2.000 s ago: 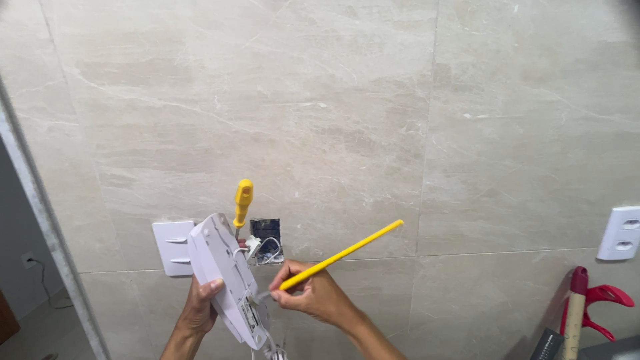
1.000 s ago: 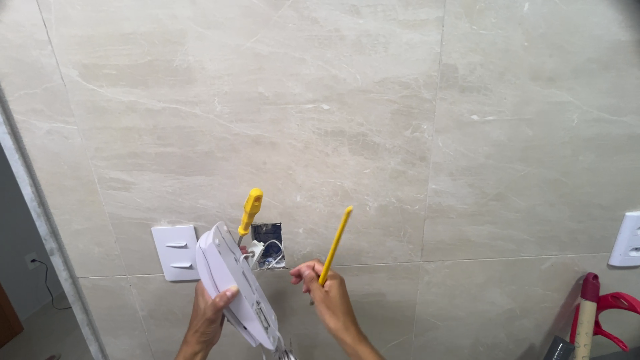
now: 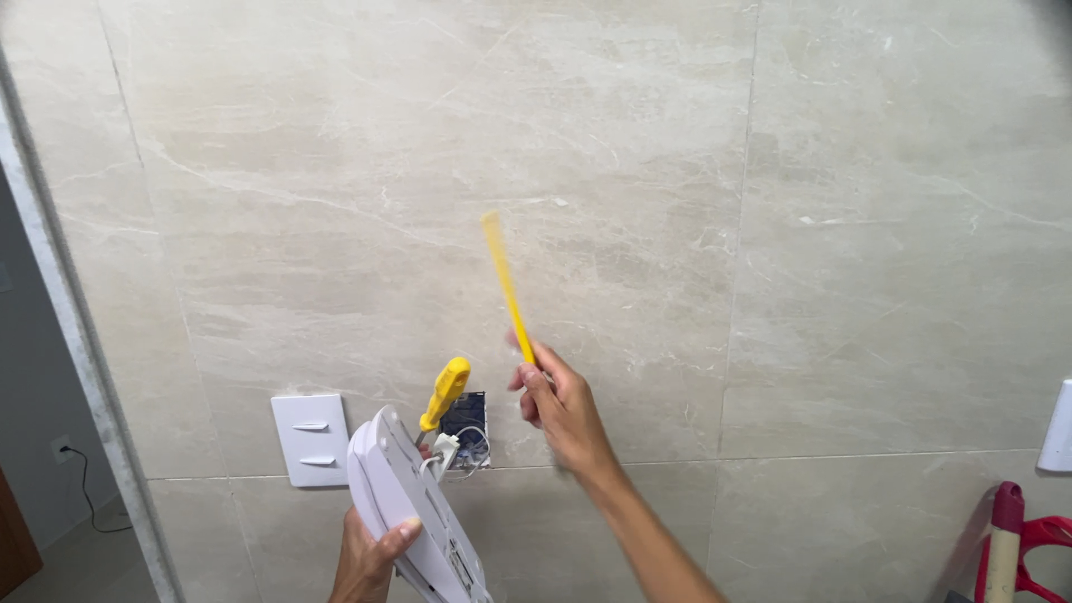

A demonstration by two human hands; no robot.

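My left hand (image 3: 377, 548) grips a white plastic device housing (image 3: 410, 502), tilted so its back with slots and a terminal area faces right. A yellow-handled screwdriver (image 3: 445, 394) stands up behind the housing, its shaft passing down near my left fingertips; how it is held is hidden. My right hand (image 3: 557, 398) holds a yellow stick, perhaps a pencil (image 3: 509, 293), by its lower end, its top blurred. Between the hands, white wires and a small white connector (image 3: 444, 452) lie in front of an open wall box (image 3: 469, 419).
A white two-rocker switch plate (image 3: 310, 440) is on the tiled wall left of the housing. Another white plate (image 3: 1057, 431) is at the right edge. Below it are a maroon-capped handle (image 3: 1007, 519) and a red tool part (image 3: 1038, 536). A doorway edge (image 3: 75, 318) runs down the left.
My right hand first drew away from the housing, then rose. The yellow stick has swung from slanting up right to leaning up left. My left hand still holds the housing.
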